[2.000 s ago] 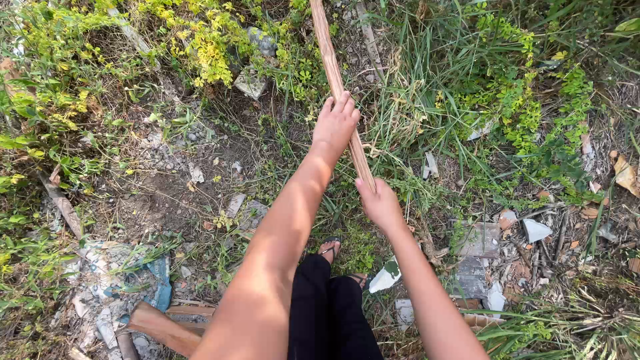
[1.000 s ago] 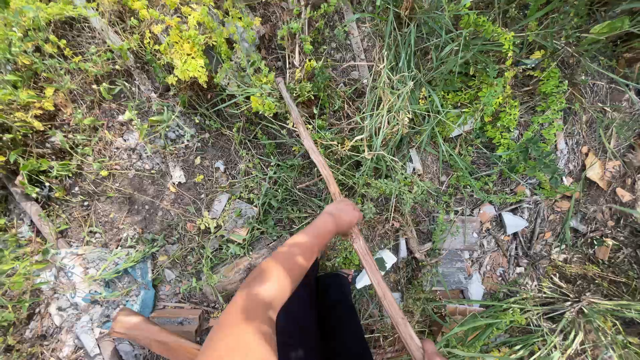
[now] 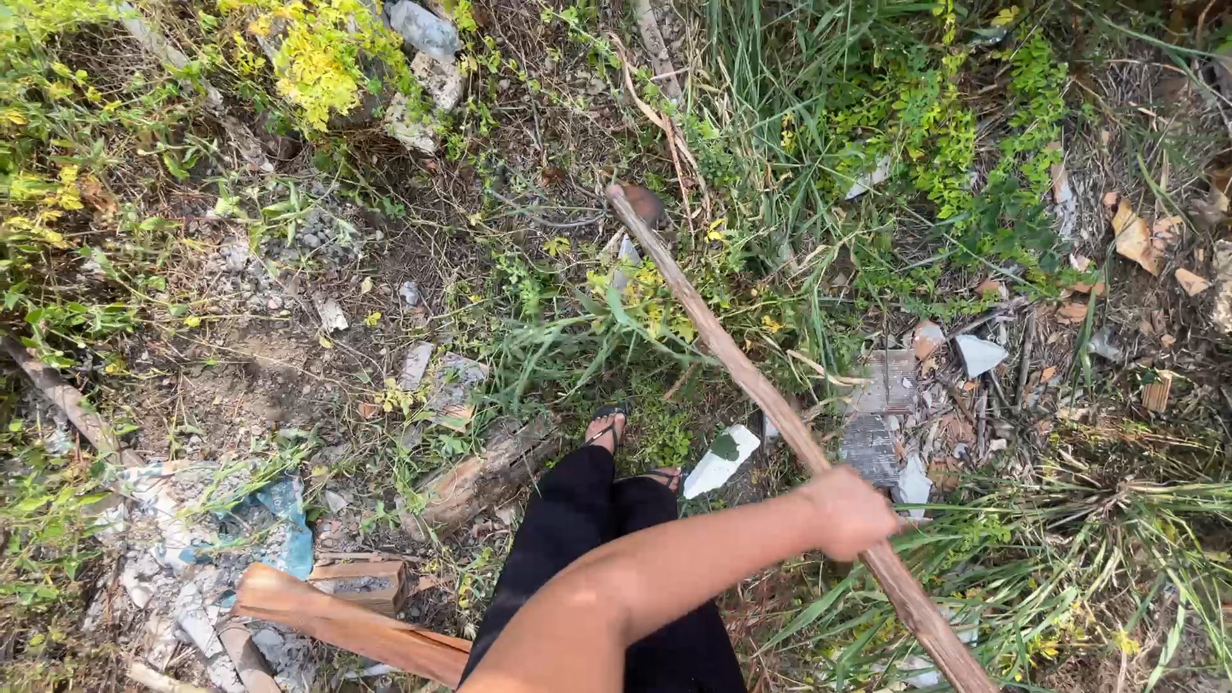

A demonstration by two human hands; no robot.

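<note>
A long, rough wooden pole (image 3: 741,371) runs slantwise from the middle of the view to the lower right edge. My left hand (image 3: 847,512) is closed around it below its midpoint, with the forearm crossing over my dark trousers. The pole's far end is low over the weeds, beside a rounded reddish-brown thing (image 3: 643,204); whether the two are joined I cannot tell. The near end passes out of the frame at the bottom. My right hand is out of view.
Near my sandalled feet are a white broken slab (image 3: 722,460) and a weathered log (image 3: 491,474). A split piece of wood (image 3: 346,621) and a hollow brick (image 3: 361,582) lie lower left, by torn blue sheeting (image 3: 284,525). Grass and tile shards (image 3: 980,355) are at right.
Two seconds ago both hands held the pole, its far part running out at the top. The pole has since swung to a slant toward the lower right, and my right hand has left the view.
</note>
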